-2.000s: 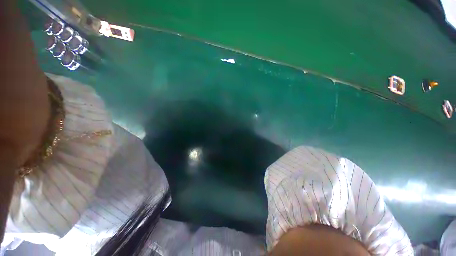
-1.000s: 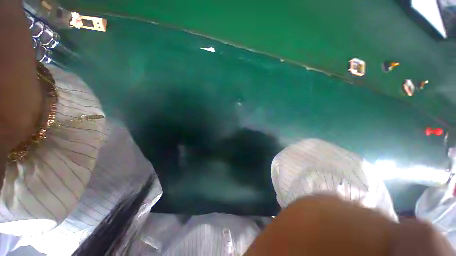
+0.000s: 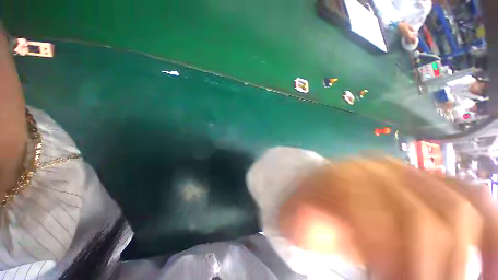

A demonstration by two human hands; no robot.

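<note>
My left hand (image 3: 12,104) is at the left edge, very close and cut off; a gold bracelet circles its wrist and its fingers do not show. My right hand (image 3: 382,213) is large and blurred at the lower right; I cannot tell if it holds anything. On the green mat lie a flat pale oblong piece (image 3: 40,49) at upper left, a tiny silver-white piece (image 3: 171,73), a squarish frame part (image 3: 301,85), another frame part (image 3: 348,98), a small dark-and-yellow part (image 3: 330,82) and a red dumbbell-like plug (image 3: 382,131).
A seam crosses the green mat (image 3: 136,109). A dark tray with a white sheet (image 3: 365,23) is at upper right, near another person's hand (image 3: 408,34). A small electronic box (image 3: 430,71) and a red bin (image 3: 429,156) are at right. Another person (image 3: 464,98) is farther off.
The view has turned right, so the mat's parts sit further left and the metal rings are out of view. My right hand has risen into view at lower right.
</note>
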